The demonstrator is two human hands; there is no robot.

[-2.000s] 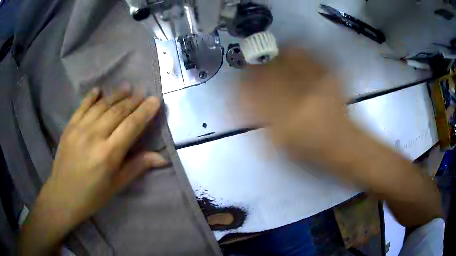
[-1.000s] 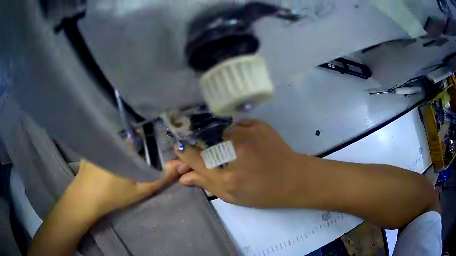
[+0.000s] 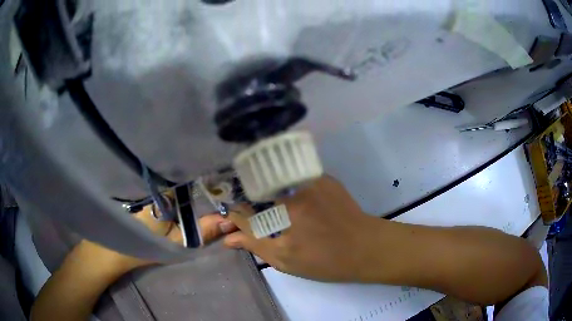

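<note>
The grey-brown garment piece (image 3: 207, 282) lies at the lower left, below the sewing machine head (image 3: 376, 37), whose large pale body fills the upper view. My left hand (image 3: 113, 257) is partly hidden behind the machine head, its fingertips near the needle area. My right hand (image 3: 307, 232) is beside the white ribbed knobs (image 3: 279, 164), its fingertips close to my left fingertips at the cloth. The contact between fingers and cloth is mostly hidden, so I cannot tell whether either hand pinches it. The needle is not clearly visible.
Black thread snips (image 3: 448, 101) lie on the machine bed (image 3: 376, 169) at right, partly behind the head. A yellow tray (image 3: 552, 169) of odds and ends stands at the far right. A dark gap runs between bed and white tabletop (image 3: 313, 294).
My right hand has come from the open bed to the needle area, beside my left fingertips. The view has moved close over the machine head, which now hides much of my left hand.
</note>
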